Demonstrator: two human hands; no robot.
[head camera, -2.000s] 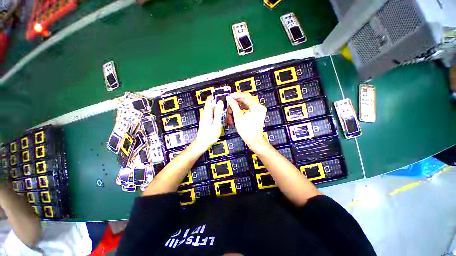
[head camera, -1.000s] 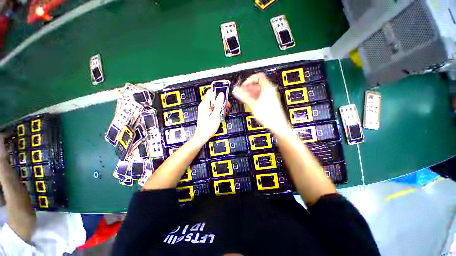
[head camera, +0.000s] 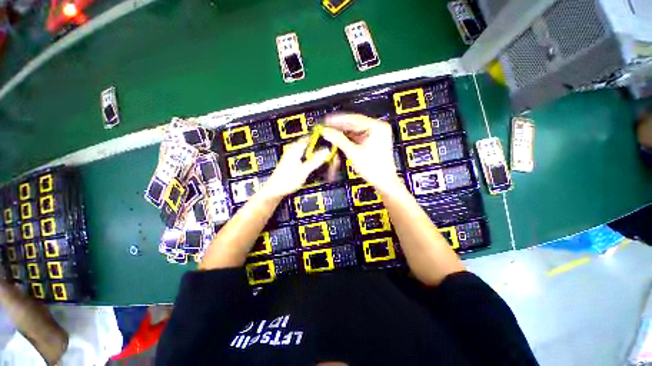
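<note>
My left hand (head camera: 294, 166) holds a front housing (head camera: 312, 146) with a yellow screen frame above the blister tray. My right hand (head camera: 361, 146) is at its upper right side, with fingertips touching its top; the fingers are blurred and partly hide it. Whether a board sits in the housing cannot be told. The blister tray (head camera: 450, 204) lies below both hands, with rows of black, yellow-framed housings. The pile of board units (head camera: 182, 161) lies left of the tray, with one yellow-framed piece on it.
Two set-aside units (head camera: 493, 166) lie right of the tray. Several pale units (head camera: 289, 57) lie on the green belt behind the pale rail (head camera: 118, 151). A grey perforated box (head camera: 550, 43) stands at upper right. Another tray (head camera: 71, 236) and another person's arm (head camera: 34, 322) are at far left.
The pale board unit in my left hand has given way to a yellow-framed housing. My right hand has come back to my left. The belt units have shifted left, and another shows beside the grey box.
</note>
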